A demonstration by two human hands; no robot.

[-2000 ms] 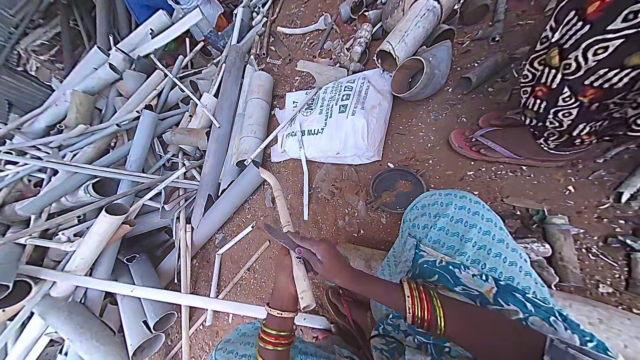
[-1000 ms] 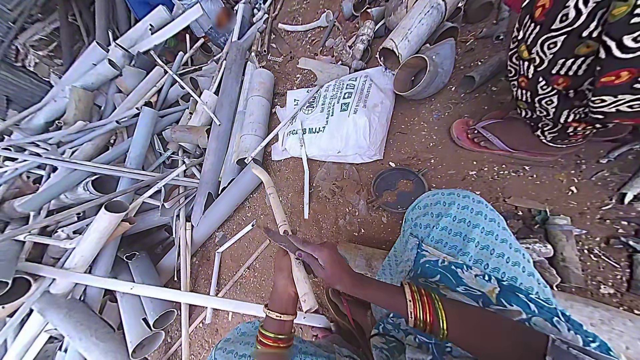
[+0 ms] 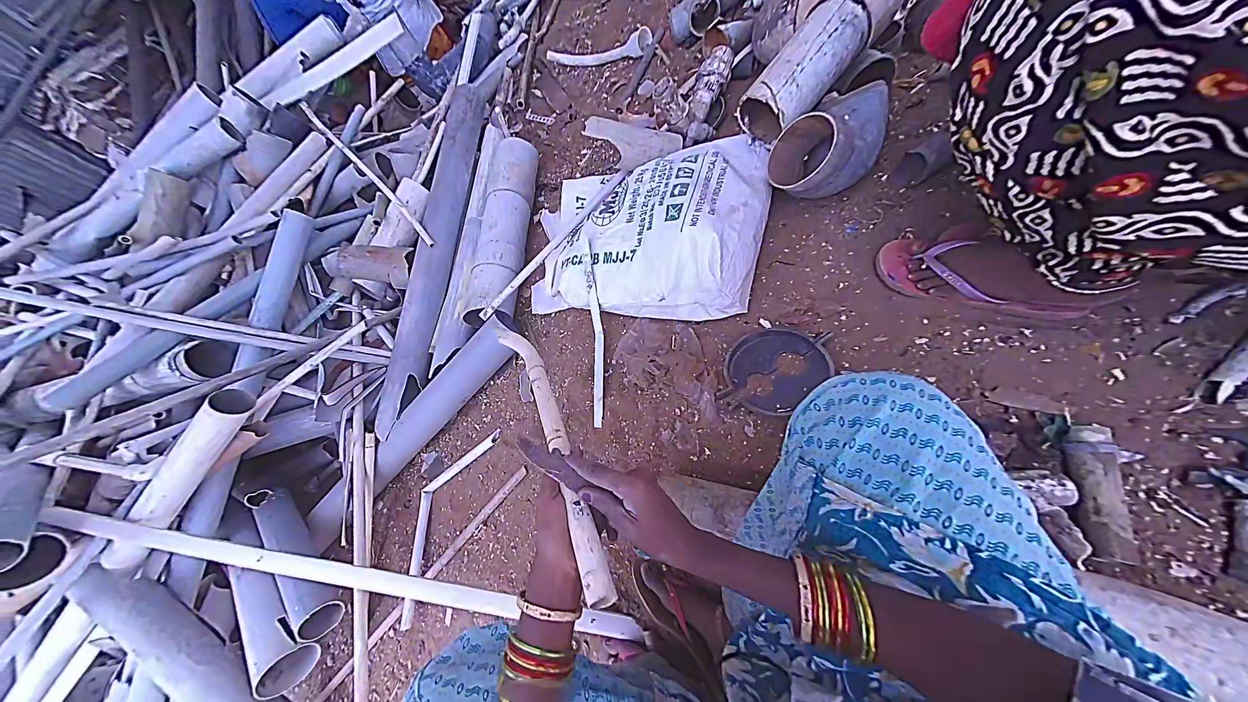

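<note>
A pale, narrow plastic pipe [image 3: 548, 405] with a bent upper end slants over my lap. My left hand [image 3: 554, 531] grips it from the left side, its fingers partly hidden behind the pipe. In my right hand [image 3: 639, 507] is a flat, dark blade [image 3: 575, 478], which lies across the pipe just above the left hand. Both wrists wear bangles. A long white plastic strip [image 3: 341, 573] reaches from the pile at the left to below the pipe's lower end.
Old plastic pipes [image 3: 268, 283] heap up at the left. Ahead lie a white printed sack [image 3: 673, 244], a round dark lid [image 3: 777, 370] and a wide grey pipe elbow [image 3: 829, 146]. Another person's sandalled foot [image 3: 960, 273] rests at the upper right.
The other person's foot and patterned clothing have shifted slightly at the upper right. Both my hands stay on the pipe and blade, in nearly the same place.
</note>
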